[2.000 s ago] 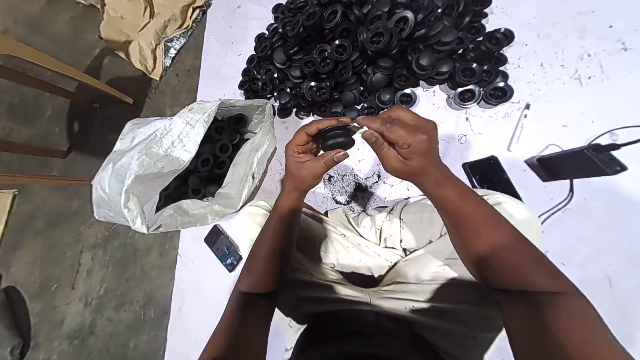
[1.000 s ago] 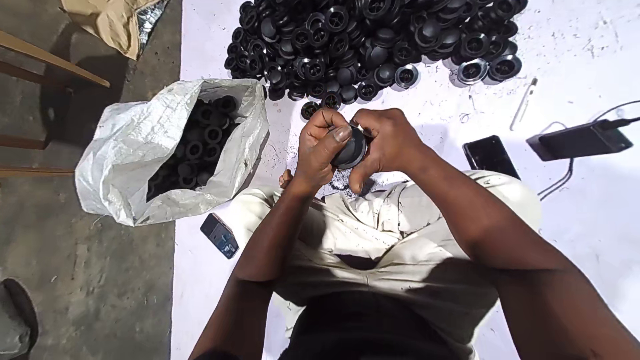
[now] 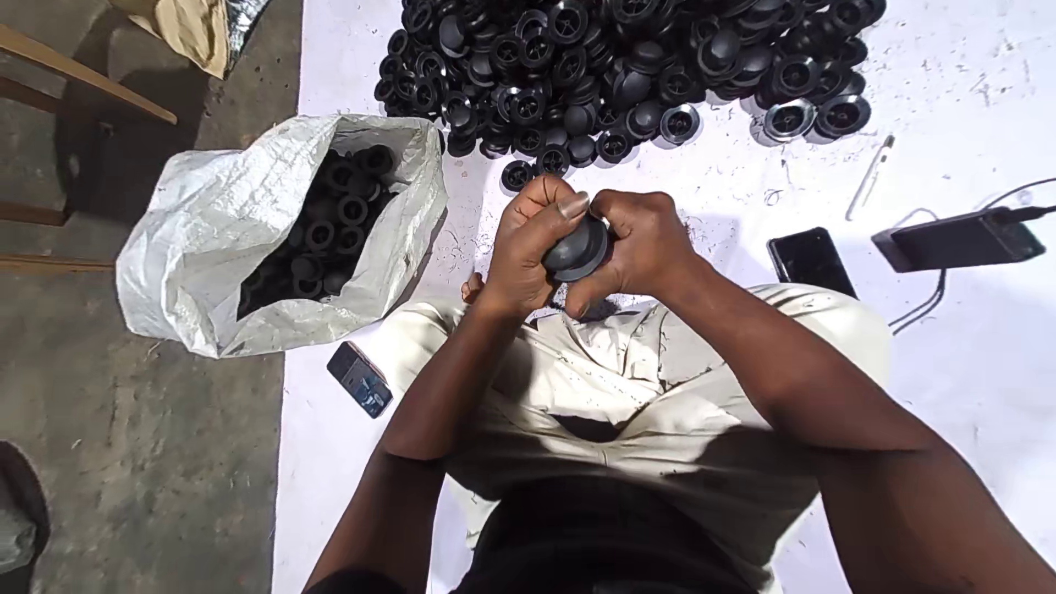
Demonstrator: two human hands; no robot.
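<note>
A round black plastic part (image 3: 577, 252) with a domed face and a wide rim is held between both hands above my lap. My left hand (image 3: 532, 247) grips its left side, the thumb across the top. On the right side, the fingers and thumb of my right hand (image 3: 639, 243) clasp the rim. Whether a blade or other small tool is in my right hand cannot be seen. Beyond the hands lies a large heap of similar black parts (image 3: 569, 70). To the left, a white woven sack (image 3: 214, 223) stands open with many black ring-like parts (image 3: 322, 235) inside.
A phone (image 3: 360, 379) lies left of my knee. At the right are a dark phone (image 3: 813, 260), a black power bank (image 3: 961, 239) with cables, and a thin white pen-like stick (image 3: 870, 177). Wooden legs (image 3: 91, 74) and brown paper (image 3: 190, 29) are at the upper left.
Two seconds ago the part was held edge-on, with a pale object at my right fingertips. It is now turned dome up, and both hands have closed around it and come nearer my lap.
</note>
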